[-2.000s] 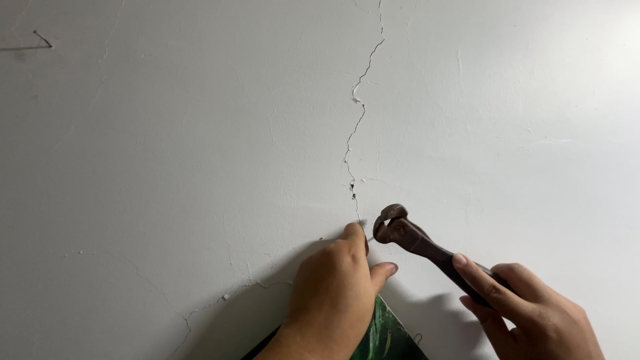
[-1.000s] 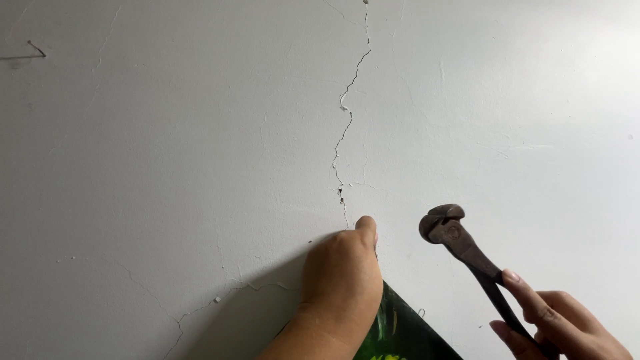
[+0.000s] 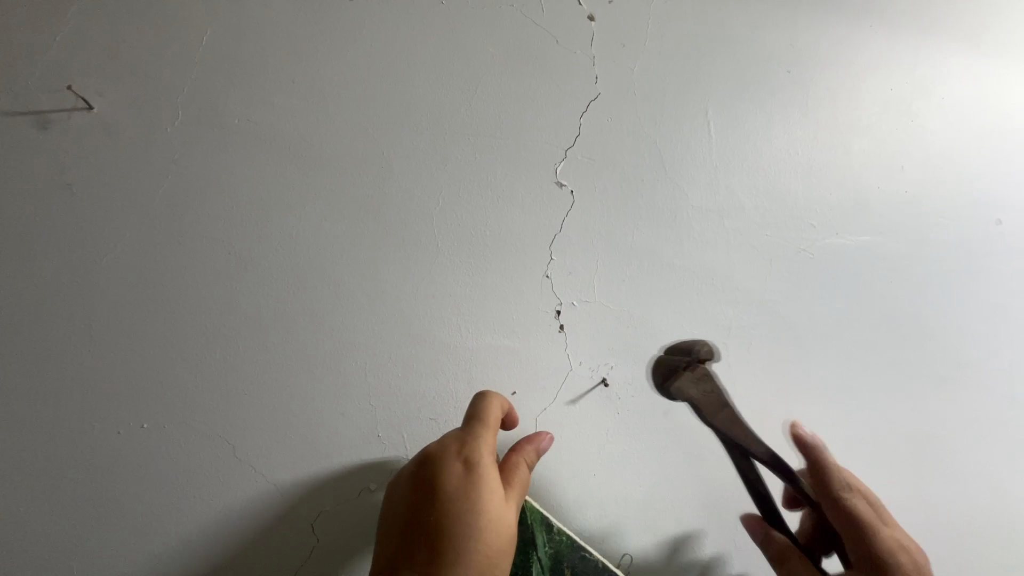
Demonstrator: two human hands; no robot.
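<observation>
My right hand (image 3: 848,512), at the lower right, holds a pair of dark end-cutting pincers (image 3: 712,400) by the handles, with the rounded head pointing up and left. Between the pincers' head and my left hand, a small nail (image 3: 605,382) sticks out of the white wall and casts a short shadow. My left hand (image 3: 460,488) is below and left of the nail, thumb and index finger apart, with nothing visible between them. Beside and partly behind it shows the corner of a green picture panel (image 3: 552,544) with a pale edge; the rest is hidden or out of view.
A long crack (image 3: 566,216) with small chipped holes runs down the wall (image 3: 320,240). Another nail (image 3: 81,98), bent, juts out at the upper left. Finer cracks lie at the lower left. A thin wire loop (image 3: 626,562) shows by the panel's edge.
My left hand has moved down and left off the spot by the crack, and its fingers have parted, so the nail now shows. The pincers have moved right, away from that spot, since the first frame.
</observation>
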